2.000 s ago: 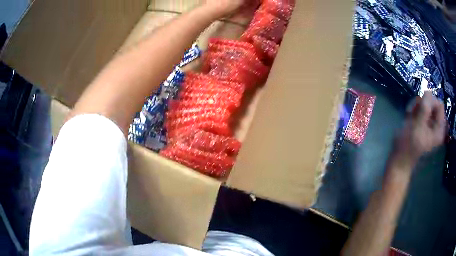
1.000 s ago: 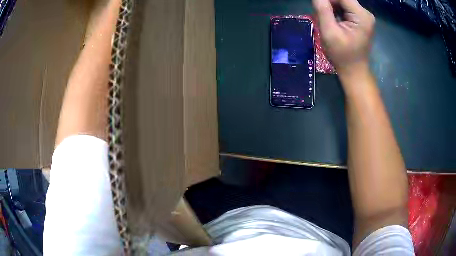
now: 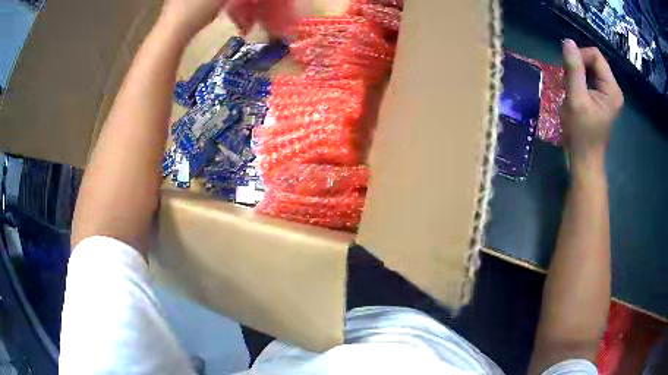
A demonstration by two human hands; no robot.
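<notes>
An open cardboard box (image 3: 253, 267) stands at the left. Inside, red bubble bags (image 3: 315, 117) stand in a row on the right, with a pile of small blue circuit boards (image 3: 212, 124) beside them. My left hand (image 3: 192, 10) is at the top edge, partly cut off. A blurred red bubble bag (image 3: 262, 16) is at its fingers and looks held, though the grip is out of the picture. My right hand (image 3: 592, 99) is raised above the table, fingers curled and apart, with nothing visible in it.
A lit smartphone (image 3: 518, 117) lies on the dark table (image 3: 513, 227), beside a flat red bubble bag (image 3: 551, 102) partly behind my right hand. Silver-blue boards fill a black tray (image 3: 622, 29) at the far right. Red plastic (image 3: 622, 340) lies below the table edge.
The view has swung right and back left, showing the box inside again. My right hand has moved back from the tray boards. A blurred red bag now shows at my left hand.
</notes>
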